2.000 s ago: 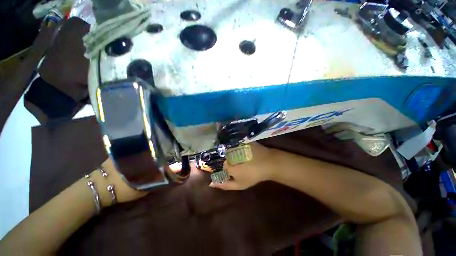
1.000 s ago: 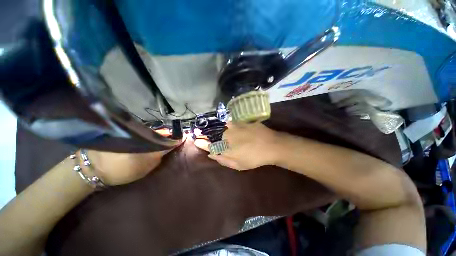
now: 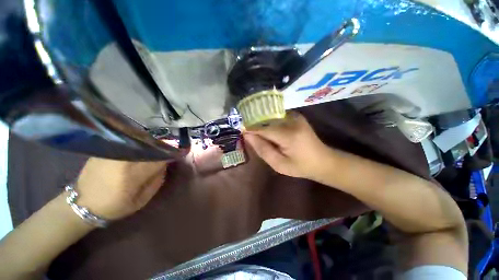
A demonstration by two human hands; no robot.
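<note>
A dark-brown fabric panel (image 3: 219,202) lies under the needle area of a white and blue sewing machine (image 3: 372,76), with folds running toward me. My left hand (image 3: 123,183) is on the fabric left of the needle, fingers curled at its edge, partly behind the blurred metal guard (image 3: 82,115). My right hand (image 3: 290,145) is right of the needle, with thumb and fingertips together beside the presser foot; whether they pinch cloth is hard to see. A cream ribbed dial (image 3: 262,108) covers part of it. A smaller ribbed knob (image 3: 233,158) sits by the lit needle spot.
The table's front edge bears a measuring scale (image 3: 246,244). A red strip (image 3: 313,254) hangs below it. A blue crate edge (image 3: 484,191) and white papers (image 3: 458,134) are at the right. A pale rounded piece (image 3: 416,131) lies behind the right forearm.
The view has moved closer to the machine. My left hand has drawn back toward me and curled. My right hand has lifted and its fingers have closed together. More of the scale edge shows.
</note>
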